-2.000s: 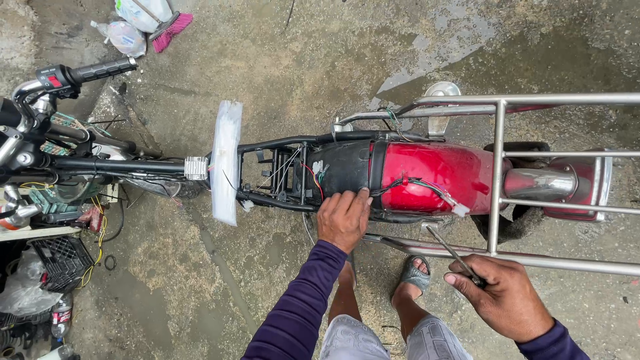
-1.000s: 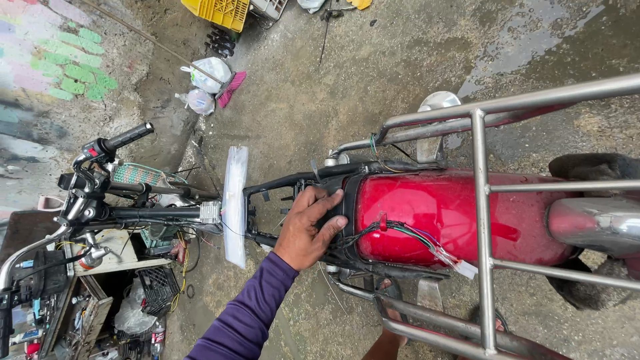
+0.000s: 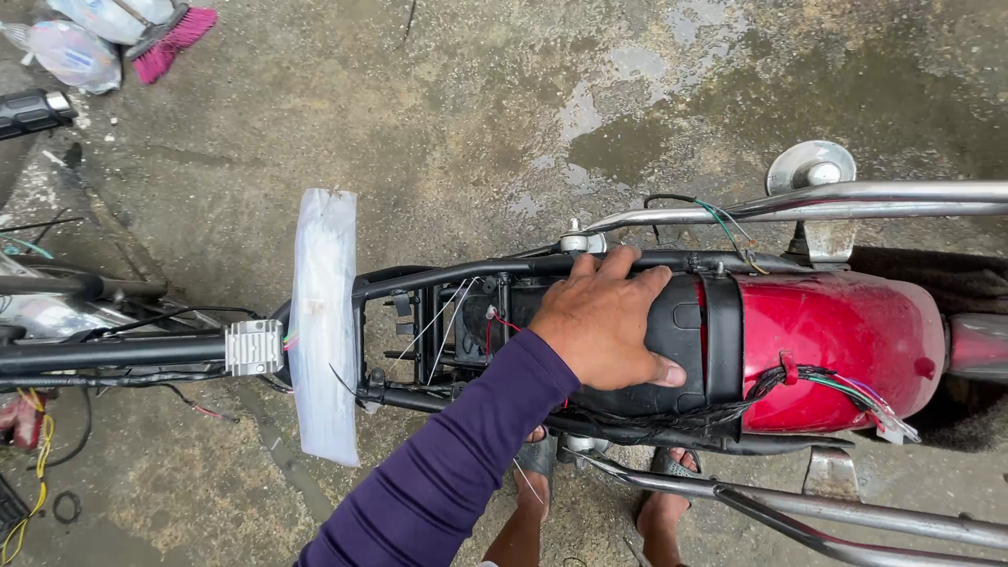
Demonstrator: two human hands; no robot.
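My left hand (image 3: 606,323) lies palm down with fingers spread on the black plastic inner fender (image 3: 677,354) of a stripped motorcycle. Behind that piece is the red rear fender (image 3: 835,346), with a bundle of wires and connectors (image 3: 843,386) lying over it. A black wiring harness (image 3: 669,421) runs along the near side of the black frame (image 3: 472,272). A red wire with a white connector (image 3: 491,313) sits just in front of my wrist. My right hand is out of view.
A white plastic-wrapped strip (image 3: 324,331) crosses the frame beside a finned metal regulator (image 3: 253,347). Metal side rails (image 3: 882,201) flank the rear. My sandalled feet (image 3: 669,472) stand near the frame. A pink broom (image 3: 175,39) and plastic bags (image 3: 75,55) lie at upper left.
Two seconds ago my right hand held a thin metal tool over the near rail; now that hand is out of view. My left hand has moved from the inner fender's near edge onto its top.
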